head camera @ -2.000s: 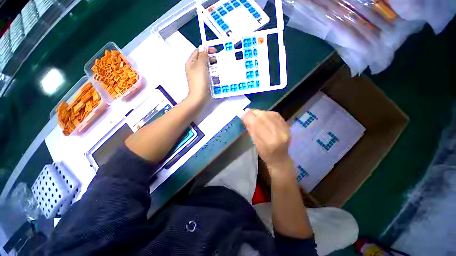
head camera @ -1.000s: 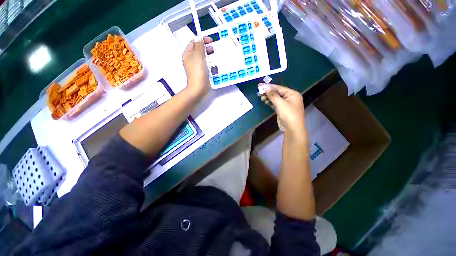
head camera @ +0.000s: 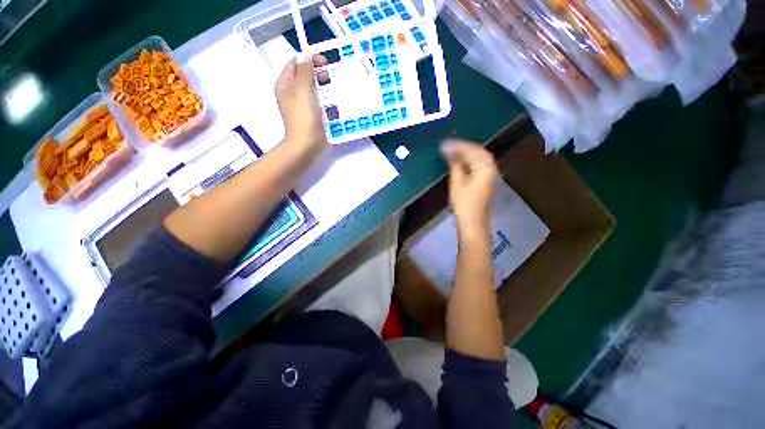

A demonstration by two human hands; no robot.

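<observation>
My left hand [head camera: 300, 102] holds the left edge of a white front housing [head camera: 361, 116] with rows of blue keys and one orange key. Another white housing with blue keys [head camera: 376, 13] lies behind it at the top. A small white square piece [head camera: 403, 152] lies on the green bench just below the held housing. My right hand [head camera: 471, 172] is over the bench's front edge, blurred, with fingers drawn together; whether anything is between the fingertips cannot be told.
Two clear tubs [head camera: 159, 94] hold orange parts at the left. A device unit [head camera: 285, 230] lies under my left forearm. A perforated white block [head camera: 23, 306] is at far left. Bagged orange-brown strips [head camera: 587, 50] lie at upper right. An open carton [head camera: 554, 260] stands beside my legs.
My right hand reached up to the housing's lower edge with a small white piece, then drew slightly away. A white square now lies on the bench. The left hand keeps hold of the housing.
</observation>
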